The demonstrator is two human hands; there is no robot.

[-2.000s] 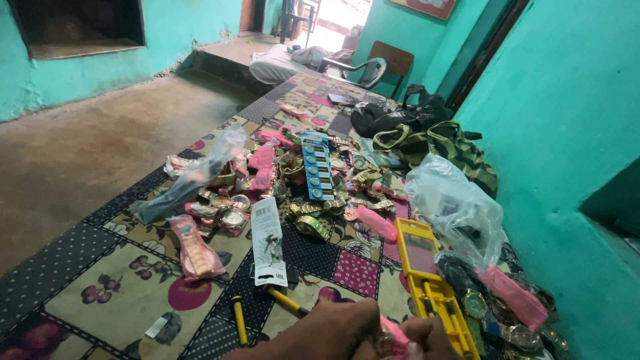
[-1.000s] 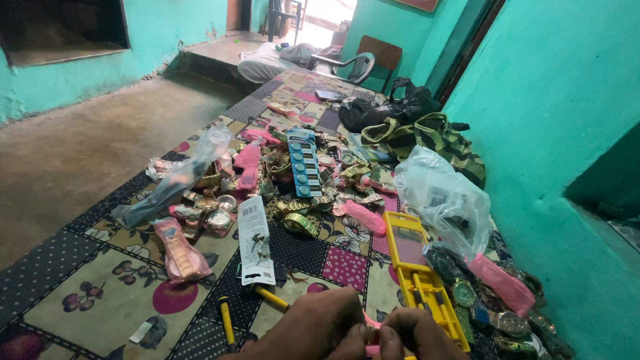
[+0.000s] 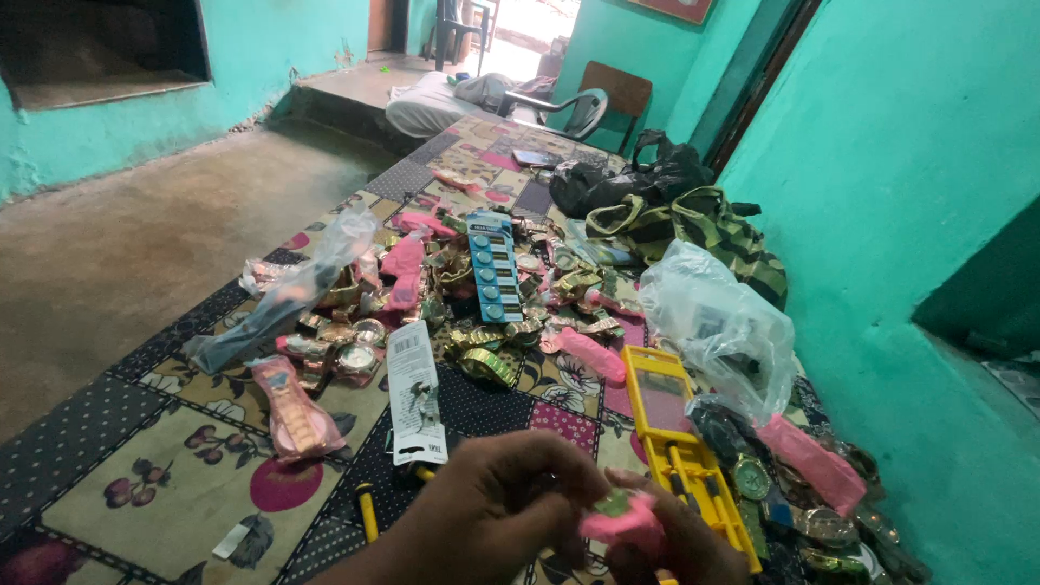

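Near the bottom edge of the view, my left hand [image 3: 496, 508] and my right hand [image 3: 678, 532] meet around a small pink wrapped item [image 3: 624, 520], with something greenish showing at its top. Fingers of both hands grip it; what it wraps is partly hidden. Just right of them lies an open yellow plastic case [image 3: 703, 479] with dark-tipped tools inside. To the left are a yellow-handled tool [image 3: 367, 512] and a white blister card [image 3: 416, 390]. Beyond, a blue card of button cells [image 3: 494, 268] rests on a pile of metal wristwatches [image 3: 487, 366].
A clear plastic bag [image 3: 719, 325] and more watches [image 3: 829, 524] lie along the right side by the wall. A watch in pink wrap [image 3: 296, 410] is at left. Farther back are a camouflage bag [image 3: 691, 236], a black plastic bag [image 3: 626, 179] and a chair [image 3: 585, 114].
Both hands stay together around the pink item; the greenish part at its top shows now. The fingers have shifted slightly.
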